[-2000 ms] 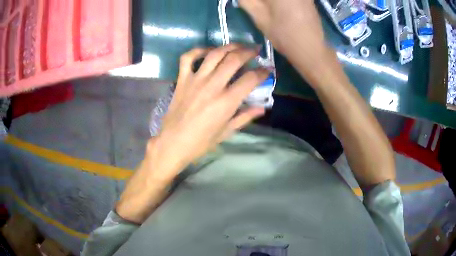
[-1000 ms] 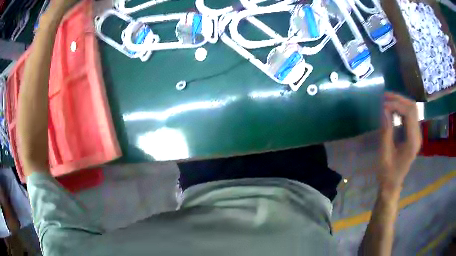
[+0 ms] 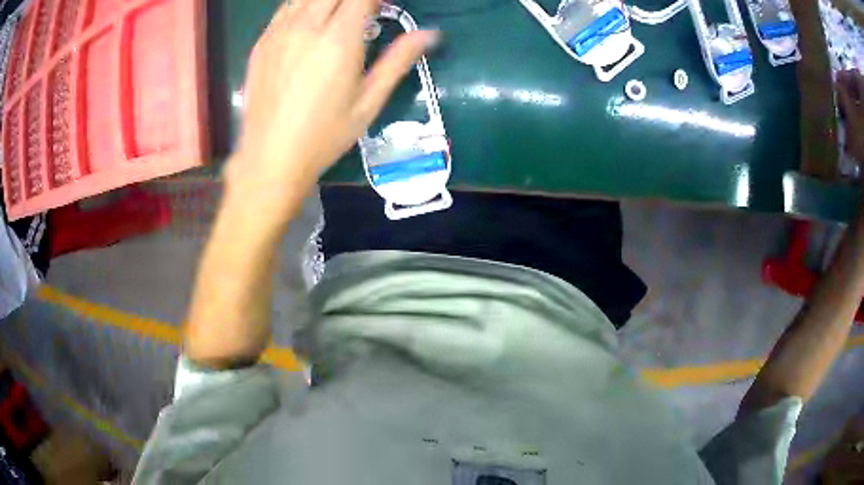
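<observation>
A white loop-shaped housing lies in front of me, its base end at the bench's front edge. A bright blue band crosses the base, and a pale open bracket points towards me. My left hand is over the housing's left side and hides part of it. Its thumb is stretched out to the right over the loop; the other fingertips are cut off or hidden, so its grip is unclear. My right hand is at the small-parts box, cut off by the right edge, its fingers unclear.
A salmon-red compartment tray is at the left. Several similar white-and-blue units lie at the upper right. Two white rings lie below them. The dark-green bench ends in front of my shirt.
The view has shifted. My left hand has come from the red tray to the housing, now in view in front of me. My right hand has moved to the small-parts box.
</observation>
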